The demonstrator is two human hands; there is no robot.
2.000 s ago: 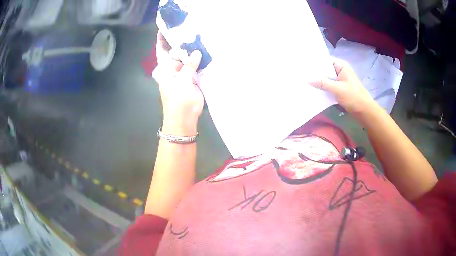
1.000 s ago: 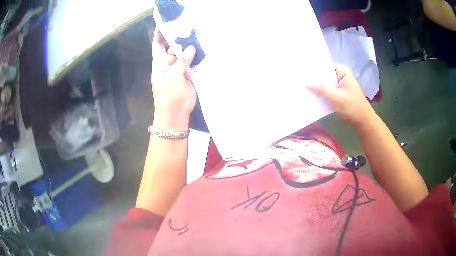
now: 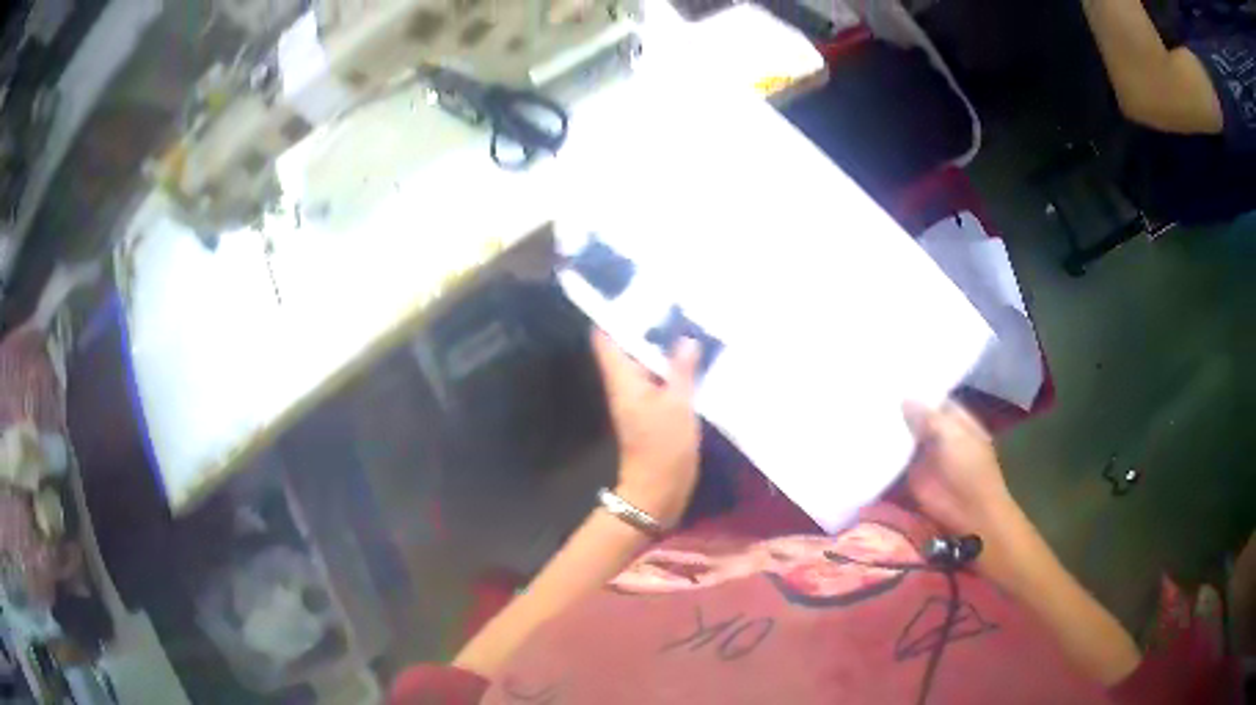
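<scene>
The white spec sheet (image 3: 813,276) is held in front of me, tilted, with two small dark garment pictures near its left edge. My left hand (image 3: 661,420) grips that edge, thumb on top by the lower picture. My right hand (image 3: 950,461) grips the lower right corner, and its fingers are blurred. The upper end of the sheet is over the white machine table, and glare hides where its top edge ends. The fingers under the sheet are hidden.
Black-handled scissors (image 3: 526,127) lie on the white machine table (image 3: 207,372), by a cream machine part. White cut pieces (image 3: 995,310) lie on a red surface at right. Another person's arm (image 3: 1150,76) shows at top right. A clear plastic bag (image 3: 269,606) is at lower left.
The view has turned, bringing the machine table and scissors into sight. Both hands still hold the sheet, which now appears lower, further right and more slanted.
</scene>
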